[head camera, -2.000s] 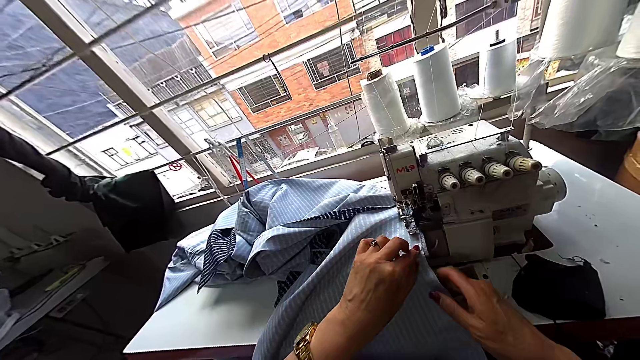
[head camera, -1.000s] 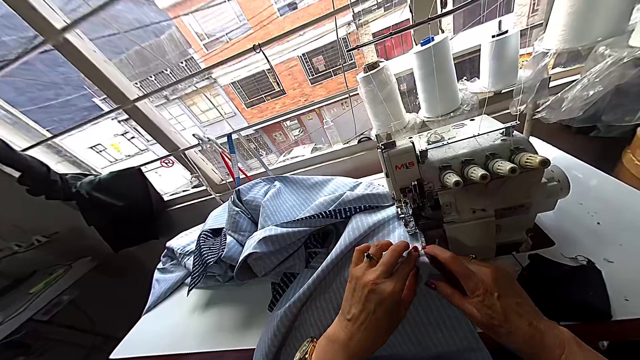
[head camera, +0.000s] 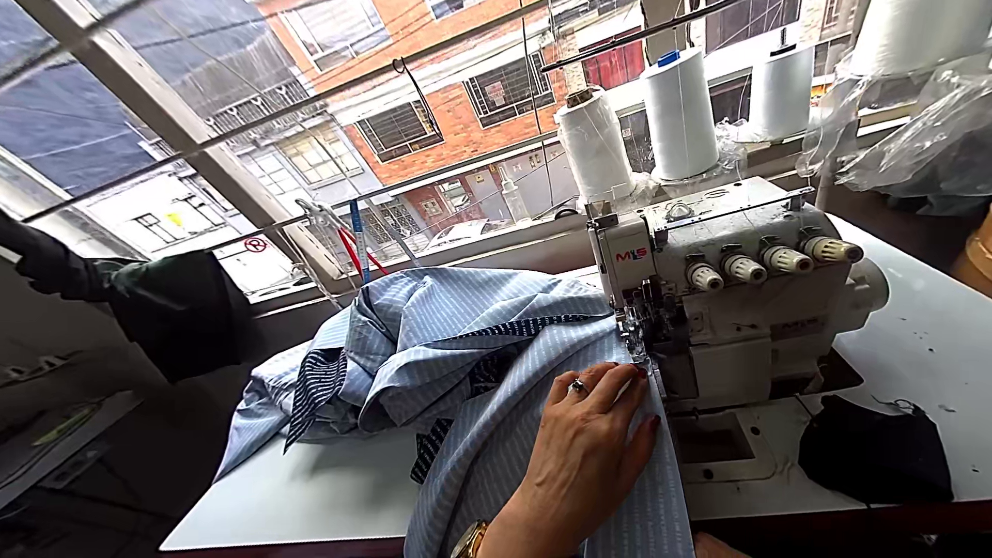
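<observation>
Light blue striped fabric (head camera: 496, 434) with dark patterned strips lies bunched on the white table, and its right edge runs under the presser foot (head camera: 635, 337) of a white overlock sewing machine (head camera: 728, 271). My left hand (head camera: 585, 457), with a ring and a gold watch, rests on the fabric just in front of the foot, fingertips pressed near the edge. Only a small part of my right hand (head camera: 714, 546) shows at the bottom edge, beside the fabric's right edge; its fingers are hidden.
Several white thread cones (head camera: 682, 116) stand behind the machine. A black cloth item (head camera: 874, 449) lies on the table (head camera: 302, 504) at the right. A dark cloth (head camera: 178, 310) hangs by the window at the left. Clear plastic (head camera: 922, 132) drapes at the upper right.
My right hand has moved from the fabric edge near the presser foot down to the bottom of the view. My left hand stays on the fabric by the foot.
</observation>
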